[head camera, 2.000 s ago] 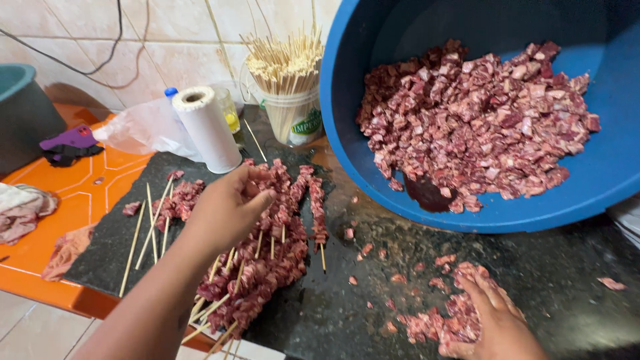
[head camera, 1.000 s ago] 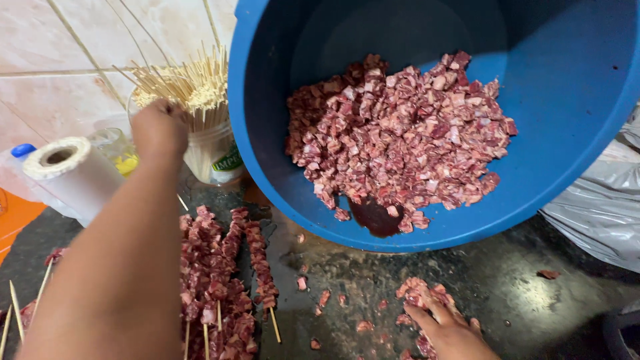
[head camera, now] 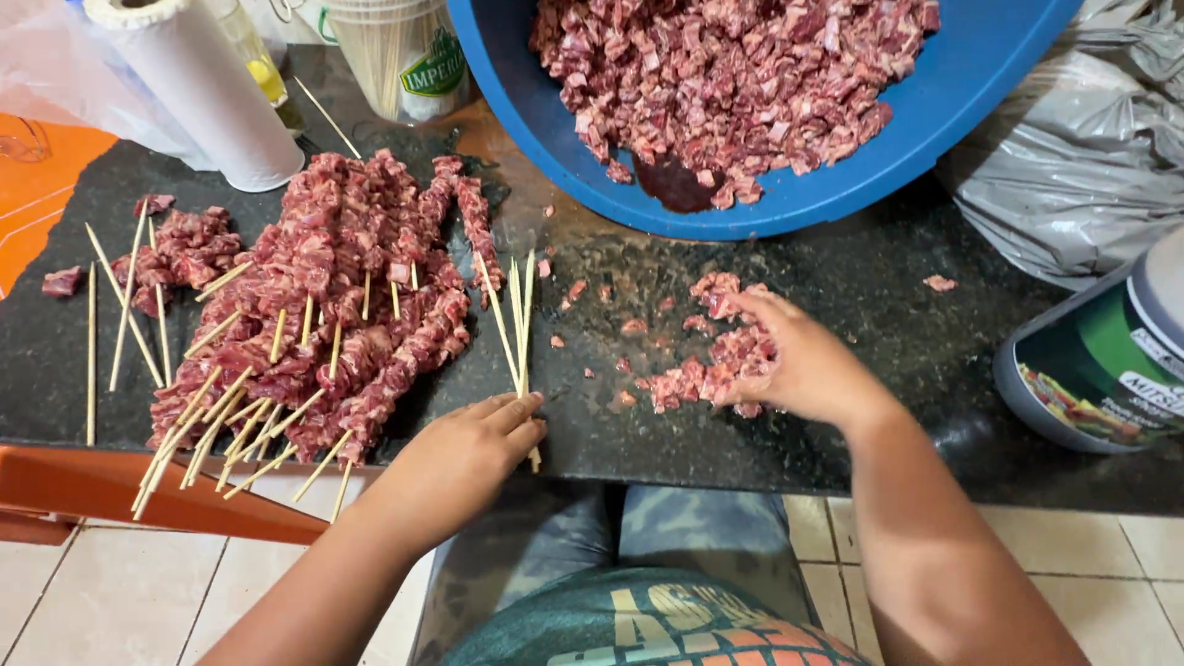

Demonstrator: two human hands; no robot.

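My left hand (head camera: 481, 442) is closed around several bare wooden skewers (head camera: 520, 324) near the front edge of the dark stone counter (head camera: 629, 453). Left of it lies a heap of skewered raw meat (head camera: 324, 277), its stick ends pointing toward me. My right hand (head camera: 786, 365) rests with curved fingers against a small pile of raw meat pieces (head camera: 708, 370); whether the fingers grip any is unclear. Beyond it, a large blue plastic tub (head camera: 832, 199) holds diced raw meat (head camera: 731, 83) and some reddish liquid.
A paper roll (head camera: 199, 92) and a container of skewers (head camera: 393, 55) stand at the back left. Loose skewers (head camera: 120, 314) and meat chunks (head camera: 194, 248) lie at far left. On the right are a grey plastic bag (head camera: 1073, 148) and a large labelled bottle (head camera: 1101, 361).
My left hand has come down from the skewer container to the counter's front and now holds skewers. My right hand stays by the small meat pile. The view has tilted down.
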